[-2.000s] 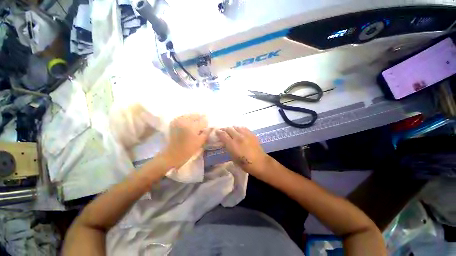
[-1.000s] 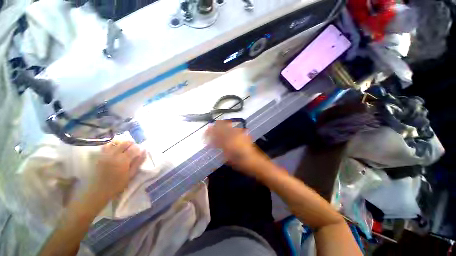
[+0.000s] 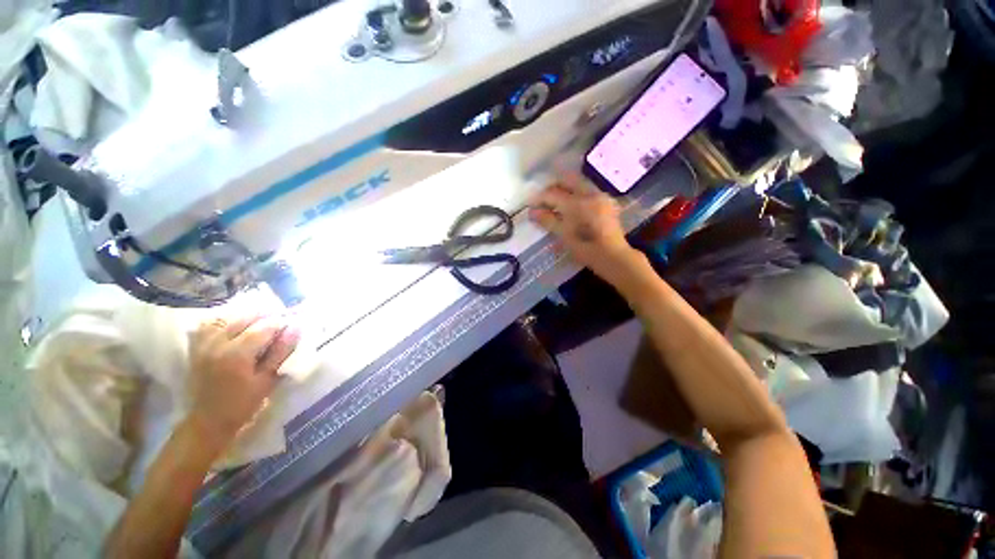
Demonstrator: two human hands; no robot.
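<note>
My left hand [image 3: 235, 371] lies with bent fingers on the cream cloth [image 3: 87, 382], just below the brightly lit needle area [image 3: 286, 278], and holds the cloth there. The cloth spreads left and hangs over the table's front edge. My right hand [image 3: 578, 227] is on the table right of the scissors, just below the phone; its fingers are apart and I see nothing in it. The dark scissors [image 3: 480, 253] lie on the white table, blades pointing left. The white sewing machine [image 3: 251, 142] with "JACK" lettering stands behind both hands.
A smartphone [image 3: 657, 126] with a lit pink screen lies right of the machine. A marked ruler strip [image 3: 420, 347] runs along the front edge. A blue basket [image 3: 627, 491] with white pieces is below right. Heaped fabric [image 3: 824, 328] and a red bag [image 3: 777, 33] are at the right.
The view has swung to the right. My right hand has left the cloth beside my left hand and moved right, past the scissors. My left hand has stayed on the cloth near the needle.
</note>
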